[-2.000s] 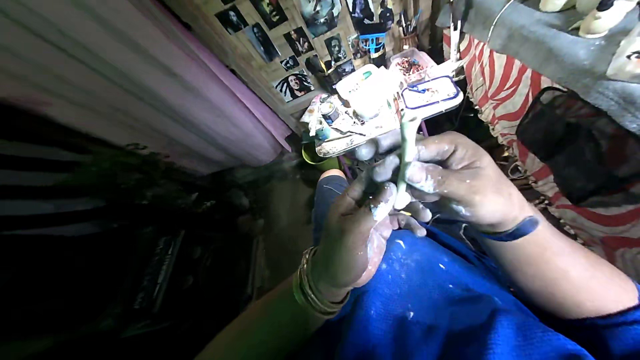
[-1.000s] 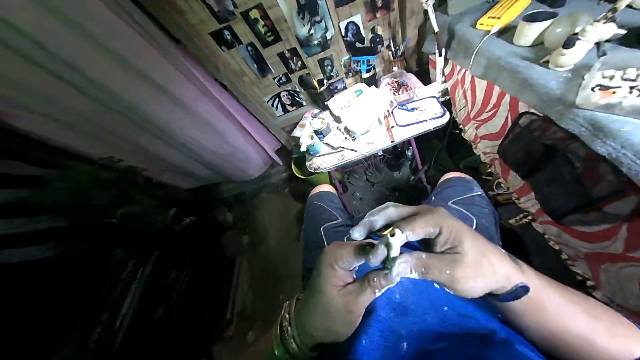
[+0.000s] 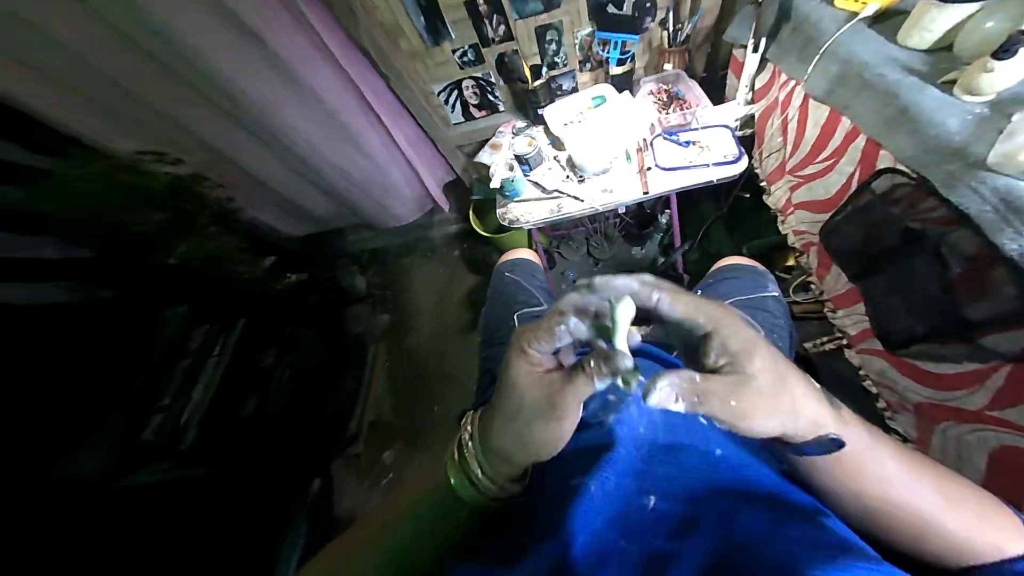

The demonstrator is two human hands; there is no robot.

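A small pale piece, whitish with a greenish side, stands between my hands over my lap; its material cannot be told. My left hand, with bracelets at its wrist, pinches the piece's lower part between thumb and fingers. Around the far side curve the fingers of my right hand, whose thumb is apart from the piece; whether its fingertips touch the piece is hidden. White residue marks both hands. Below them lies the blue cloth of my clothing, speckled with white.
Beyond my knees stands a small table with a white container, a paint-stained can, a blue-rimmed tray and a clear tub of small pieces. A yellow-green bucket is beneath its left side. A grey ledge holds pale objects at right.
Two seconds ago both hands held the piece higher, before the table; they are now lower, over the lap. Since one second ago, my right thumb has moved away from the piece.
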